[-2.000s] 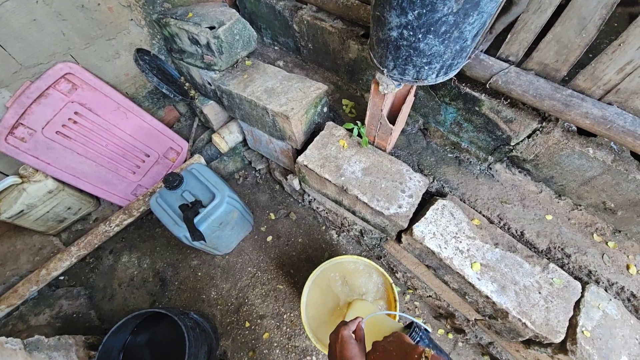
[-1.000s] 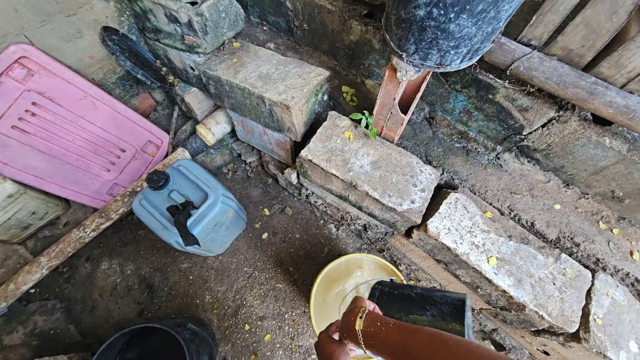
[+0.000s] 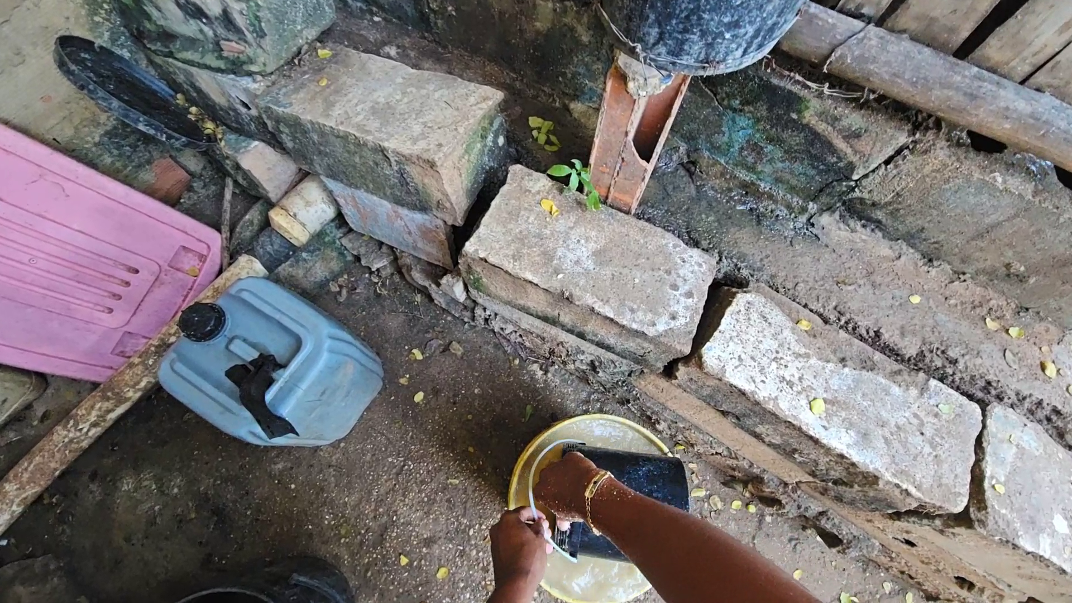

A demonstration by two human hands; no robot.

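Note:
A yellow bucket (image 3: 662,433) of pale, cloudy liquid stands on the dirt floor at lower centre. Across its top, a black container (image 3: 645,481) lies tipped on its side, its mouth to the left. My left hand (image 3: 519,548) grips the container's thin white handle (image 3: 533,477) at the bucket's left side. A bracelet circles the wrist of my right hand (image 3: 565,487), which is at the container's mouth; its fingers are mostly hidden, so its hold cannot be told.
A blue-grey jerrycan (image 3: 335,377) stands left, beside a wooden pole (image 3: 109,406) and a pink plastic panel (image 3: 92,260). Concrete blocks (image 3: 586,251) line the right side. A dark bucket (image 3: 703,29) rests above a hollow brick (image 3: 632,138). Another black bucket (image 3: 306,582) stands at lower left.
The black container has come to lie across the yellow bucket. The right hand and forearm have moved to its mouth. The view has shifted closer to the blocks.

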